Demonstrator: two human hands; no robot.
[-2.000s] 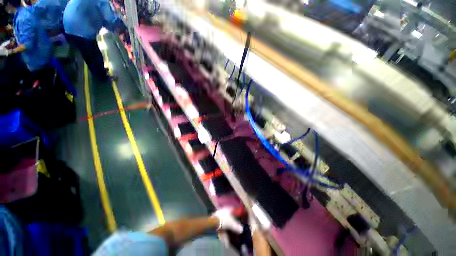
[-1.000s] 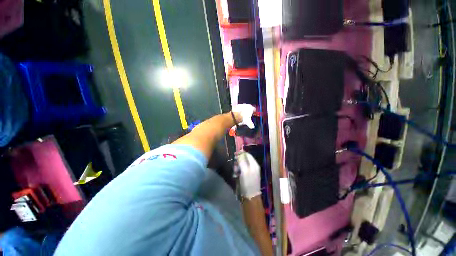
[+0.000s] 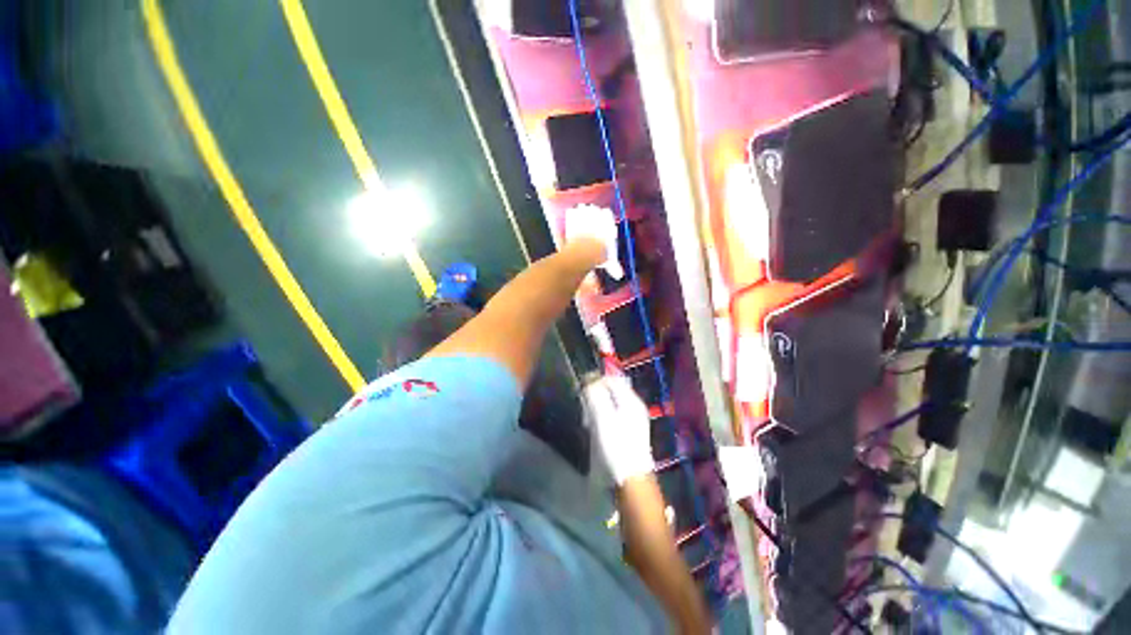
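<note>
Small black units lie in a row on the pink-matted lower shelf; one black square [image 3: 578,150] lies just above my left hand. My left hand [image 3: 592,236], in a white glove, is over the shelf's front edge, partly over a dark unit; its fingers are too washed out to tell a grip. My right hand [image 3: 620,428], also in a white glove, is at the same shelf edge, nearer to me, beside a dark unit [image 3: 664,438]. Its fingertips are blurred, and whether it holds anything cannot be told.
Larger flat black units [image 3: 833,186] lie on the upper shelf, behind its pale metal rail [image 3: 680,211]. Blue cables [image 3: 1005,344] and black adapters [image 3: 967,220] are at the right. A thin blue cable runs along the lower shelf. A blue stool [image 3: 205,434] stands at the left.
The view has turned and shifted along the shelves. My left hand has moved up along the lower shelf, farther from my right hand. Orange-red edges now show beside the upper units.
</note>
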